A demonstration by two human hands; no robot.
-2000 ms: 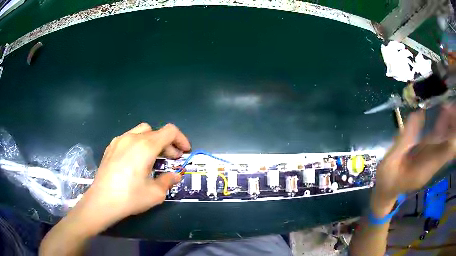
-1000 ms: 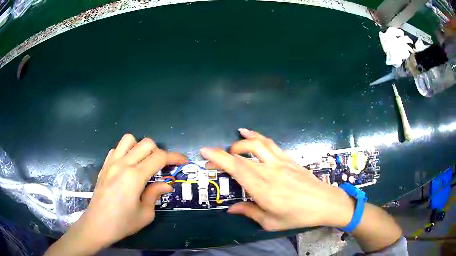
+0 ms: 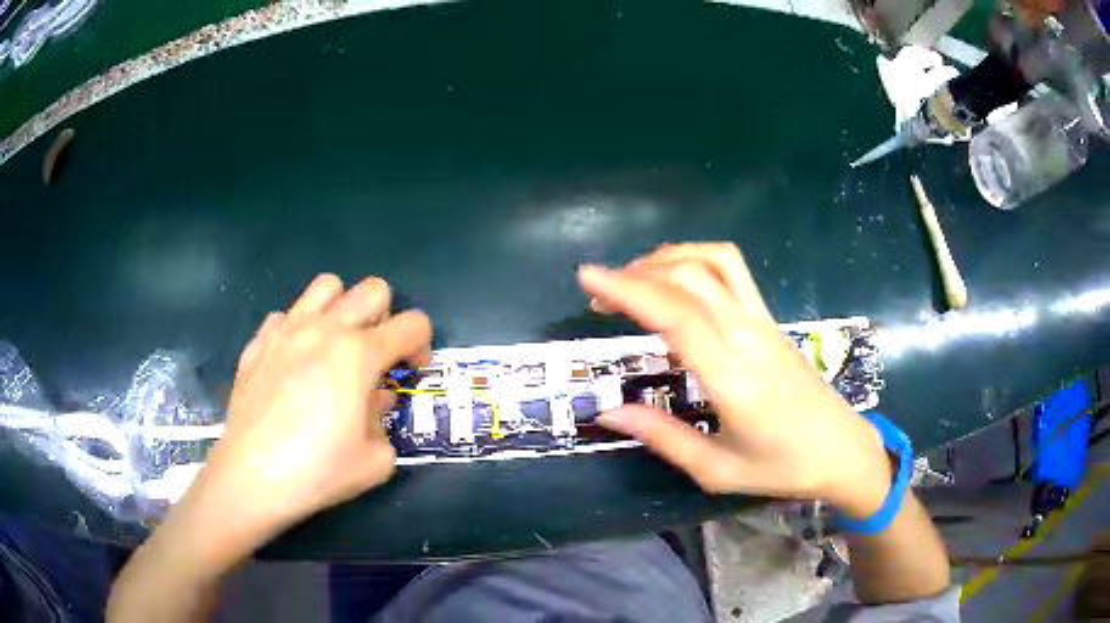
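Note:
The open white power strip half-assembly [image 3: 530, 405] lies lengthwise on the bench in front of me, its circuit parts facing up. A yellow lead wire [image 3: 497, 416] lies over the parts at its left. My left hand [image 3: 310, 396] is on the strip's left end, fingers at the far side and thumb near the wires; its fingertips are partly hidden. My right hand [image 3: 730, 377] is over the strip's right half, thumb and fingers apart, holding nothing. The white power cord [image 3: 110, 428] leaves the left end inside a clear plastic bag [image 3: 152, 389].
The glue gun [image 3: 943, 116] is at the upper right, pale nozzle pointing left. Beside it are crumpled white paper [image 3: 911, 79], a clear bottle [image 3: 1016, 158] and a slim cream-handled tool [image 3: 940, 250]. A worn whitish strip [image 3: 244, 34] edges the dark green bench. A blue object [image 3: 1063, 436] is below right.
My right hand came from the glue gun to the strip, then opened and shifted right. The blue wire loop now lies lower in the housing. My left hand stayed at the left end.

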